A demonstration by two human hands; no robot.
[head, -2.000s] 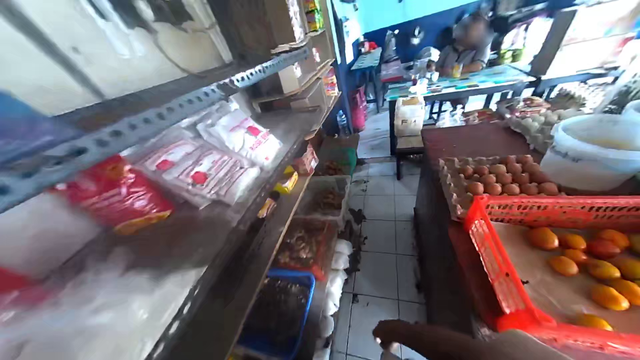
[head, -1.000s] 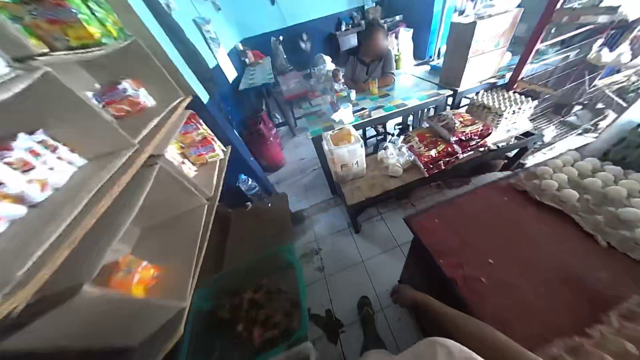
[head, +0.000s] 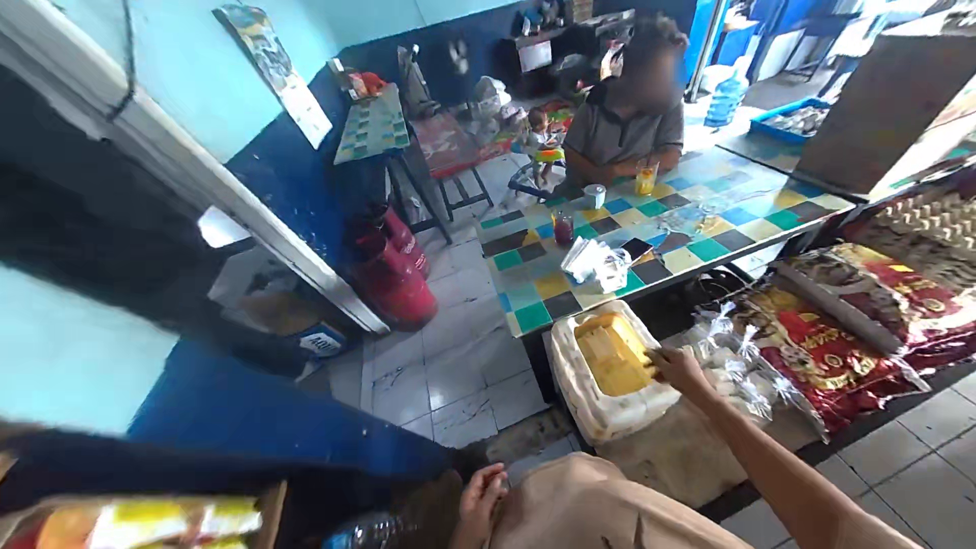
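My right hand (head: 677, 367) reaches to the right rim of a white plastic container (head: 587, 404) with a cut-out top. Its fingers are at the edge of the yellowish opening; whether they grip anything cannot be made out. The container stands at the left end of a low wooden bench (head: 671, 465). Low in the view, beside the beige cloth over my legs, my left hand (head: 483, 492) hangs with bent fingers and nothing visible in it. Knotted clear plastic bags (head: 736, 366) lie just right of my right hand.
A person (head: 629, 114) sits behind a table with a colourful tiled top (head: 686, 229), which bears drinks and a white plastic bag. A small child (head: 540, 137) is farther back. Red gas cylinders (head: 393, 282) stand at the left. Red printed sacks (head: 831, 366) lie on the bench.
The view has moved forward from the shelf aisle to the bench. My right hand, low beside the dark red table a second ago, is now at the white container. My left hand has come into view.
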